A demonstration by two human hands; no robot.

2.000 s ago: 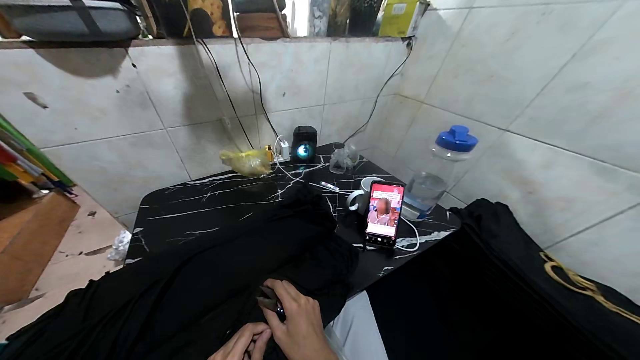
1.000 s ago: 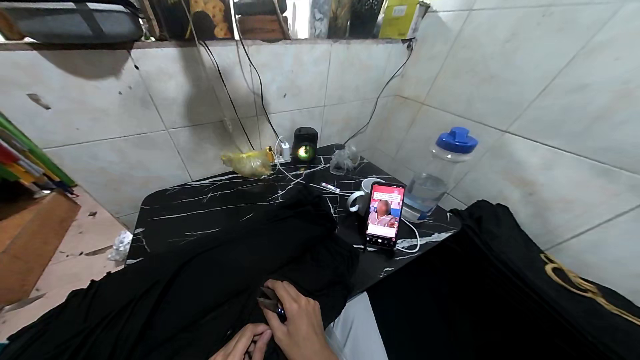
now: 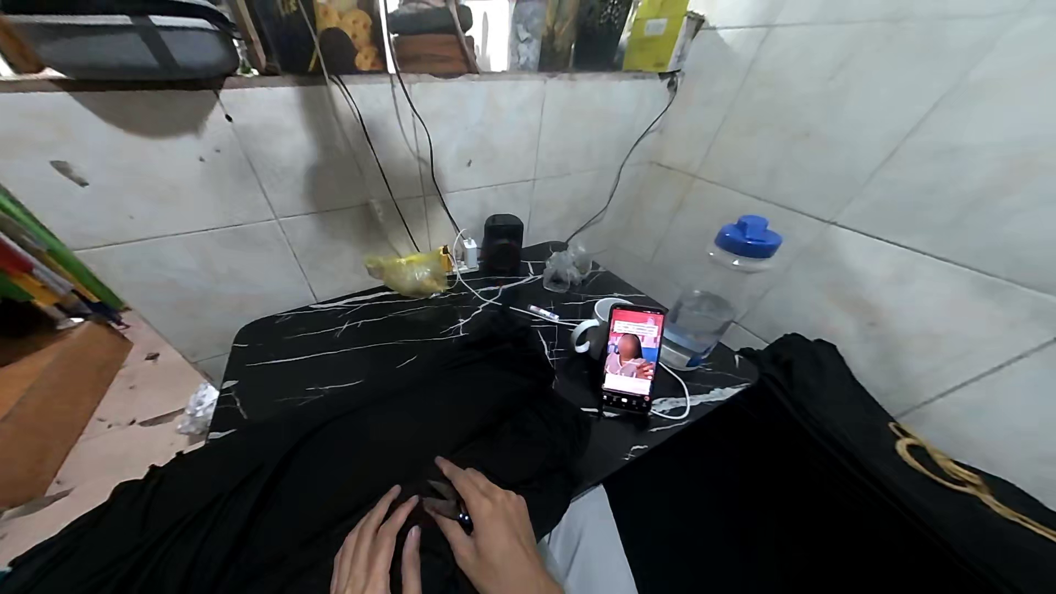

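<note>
Black cloth (image 3: 330, 462) lies in folds over the near part of the black marble-patterned table (image 3: 305, 346). My right hand (image 3: 491, 528) rests on it, holding a small dark metal tool (image 3: 447, 502), perhaps thread snips, between thumb and fingers. Just to its left, my left hand (image 3: 379, 544) is spread on the cloth with fingers apart, nothing visible in it. A smartphone (image 3: 633, 359) with a lit screen leans upright against a white mug (image 3: 587, 330). Light grey cloth (image 3: 590, 540) shows below, right of my right hand.
A blue-lidded water bottle (image 3: 709, 289) stands behind the phone. A black speaker (image 3: 502, 243), yellow plastic bag (image 3: 412, 274), clear plastic bag (image 3: 565, 268) and white cable (image 3: 676, 404) are on the table. More black fabric with a gold cord (image 3: 949, 470) is at the right.
My left hand has opened from its bunched pose at the cloth, its fingers now spread flat. My right hand's fingers have extended to the left, still with the tool.
</note>
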